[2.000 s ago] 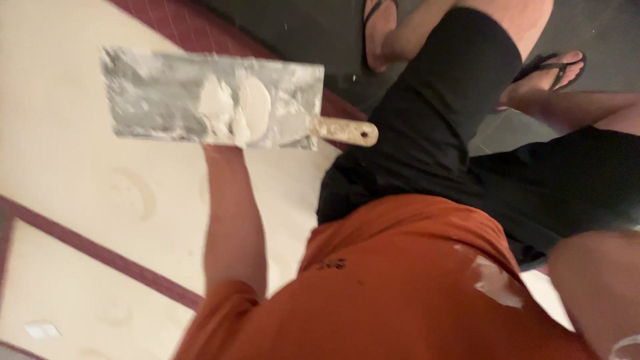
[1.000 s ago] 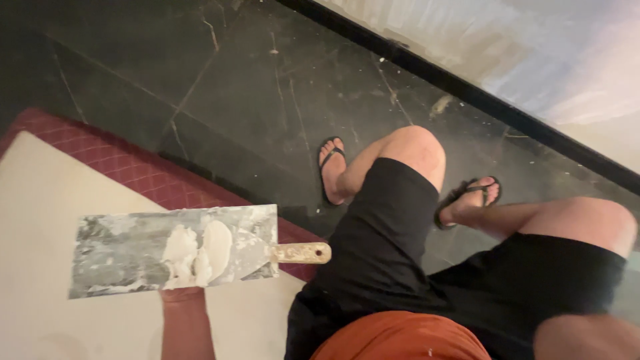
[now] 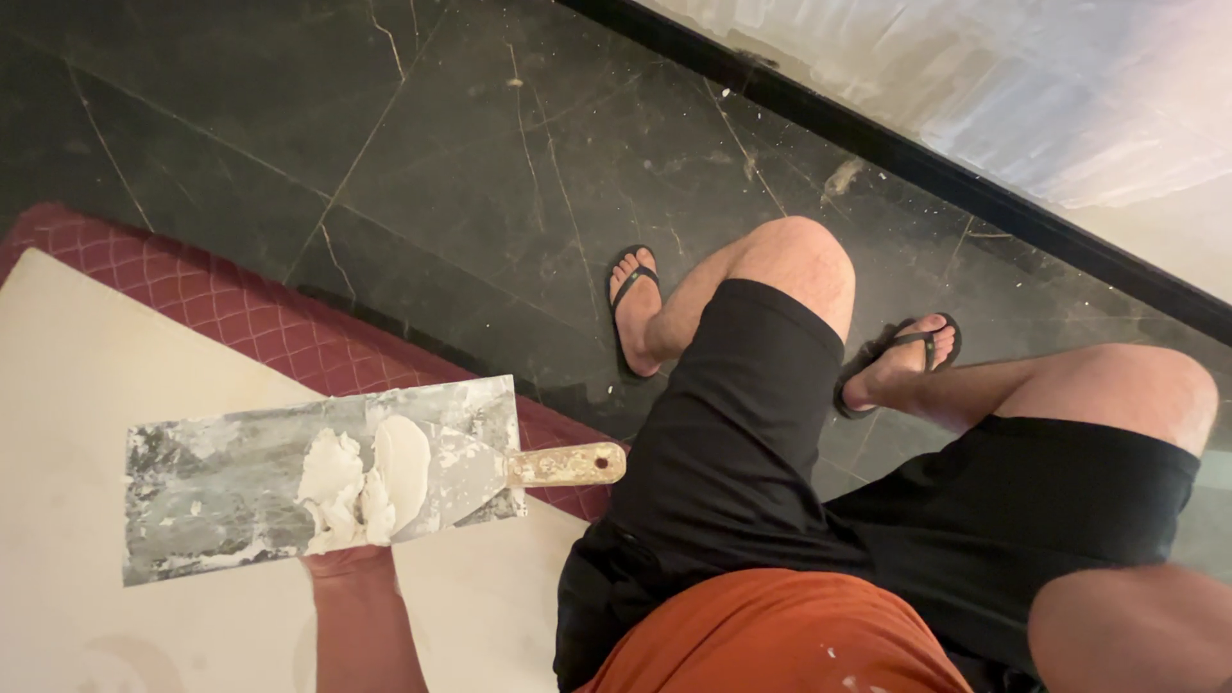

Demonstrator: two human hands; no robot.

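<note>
My left hand (image 3: pixel 351 561) is under a wide rectangular metal plastering trowel (image 3: pixel 212 491) and holds it from below; most of its fingers are hidden by the plate. On top of the plate lies a putty knife (image 3: pixel 566 466) with a worn, spattered handle that juts past the right edge. Its blade rests beside a mound of off-white filler (image 3: pixel 335 481), and more filler coats the blade. Dried smears cover the plate. Of my right side only a blurred part of the arm shows at the lower right; my right hand is outside the picture.
Below the trowel is a cream surface (image 3: pixel 144 337) with a quilted maroon border (image 3: pixel 289 322). Dark tiles (image 3: pixel 462 173) with pale veins and white specks make up the floor. A black skirting (image 3: pixel 866 144) edges a smeared, pale wall (image 3: pixel 962 87). My sandalled feet stand on the tiles.
The view has swung strongly, bringing more floor and the wall into sight. My left hand still holds the trowel, and the putty knife and filler keep their places on it.
</note>
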